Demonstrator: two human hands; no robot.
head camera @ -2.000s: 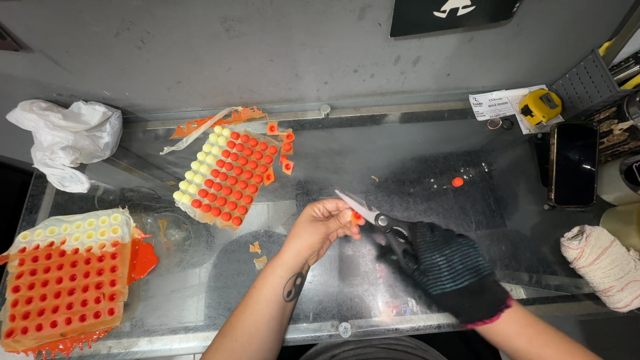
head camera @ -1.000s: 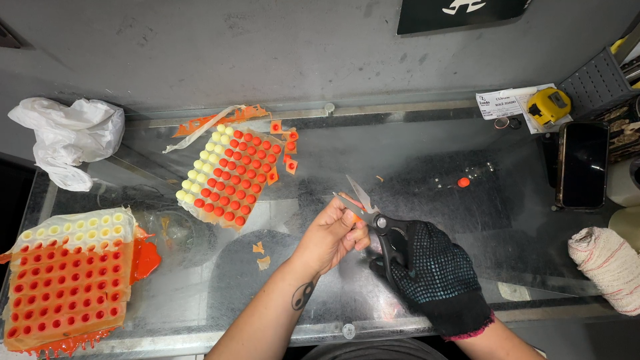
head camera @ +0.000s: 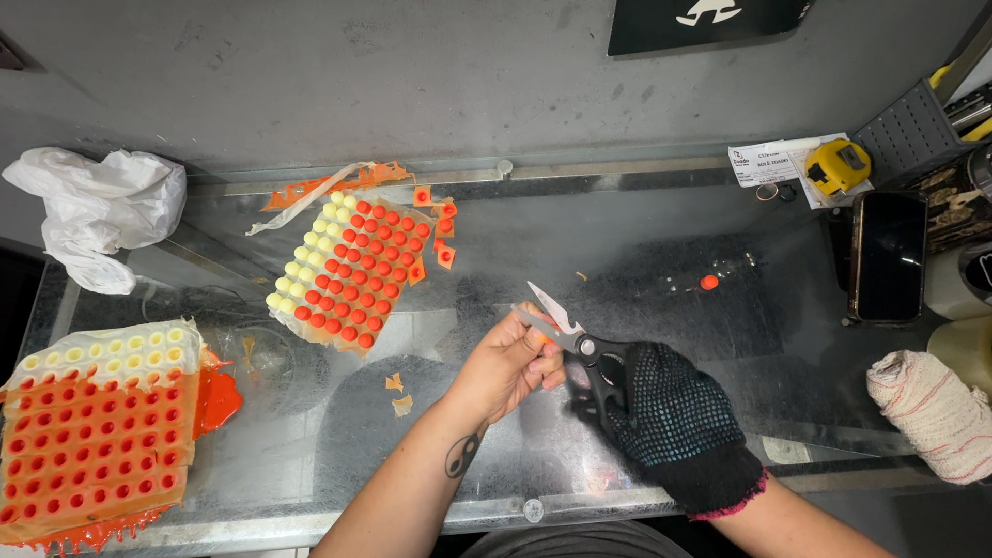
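My bare left hand [head camera: 511, 360] pinches a small orange-red piece [head camera: 549, 332] between thumb and fingertips. In a black dotted work glove, my right hand [head camera: 678, 411] grips scissors [head camera: 587, 348] by their black handles, the blades parted around the piece at my left fingertips. Up and left of my hands lies a sheet of red and pale yellow domes [head camera: 364, 271]. Several cut orange squares [head camera: 445, 256] lie at its right edge. A single red dome [head camera: 708, 282] rests on the glass table to the right. Tan scraps [head camera: 402, 404] lie left of my left hand.
At the left lies a larger red and cream sheet of round hollows [head camera: 101, 434] with hardened red drips. Behind it is a white plastic bag [head camera: 116, 201]. On the right are a yellow tape measure [head camera: 838, 167] on papers, a smartphone [head camera: 888, 256] and a rolled cloth [head camera: 930, 415].
The scissors have shifted slightly around my left fingertips, and their blades have parted and moved closer together. My left hand has stayed near the same place.
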